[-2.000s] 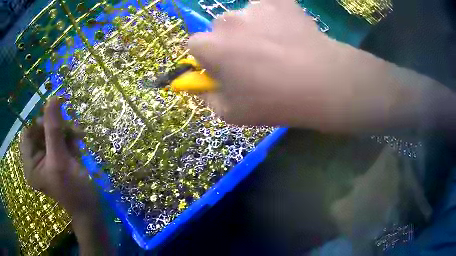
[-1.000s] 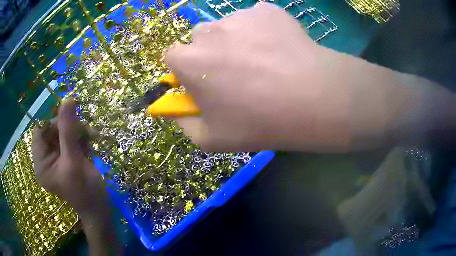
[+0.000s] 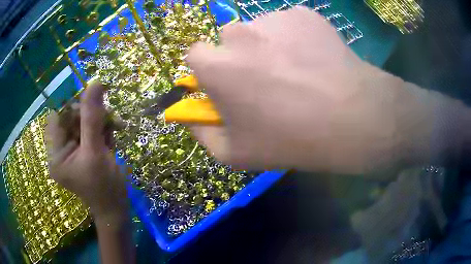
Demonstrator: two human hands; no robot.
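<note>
The blue bin (image 3: 150, 219) is nearly full of small gold and silver parts (image 3: 170, 170). My right hand (image 3: 294, 98) is shut on the yellow-orange side cutters (image 3: 193, 111); their dark, blurred jaws point left above the parts. My left hand (image 3: 85, 149) is at the bin's left edge, its fingers on the lower edge of a gold sprue frame (image 3: 98, 26). The frame is held above the bin's upper left and is cut off by the picture's top. Small round parts sit on it. Whether the jaws touch anything is too blurred to tell.
A stack of gold frames (image 3: 44, 196) lies on the green table left of the bin. A pale silver sprue frame (image 3: 341, 26) lies beyond my right hand. Another gold frame pile (image 3: 397, 13) is at the top right. A white curved edge line (image 3: 36, 105) runs along the left.
The bin, the stacks and my left hand with the frame appear further right in the picture. The cutters moved left and down, then slightly right again. Both hands keep their holds.
</note>
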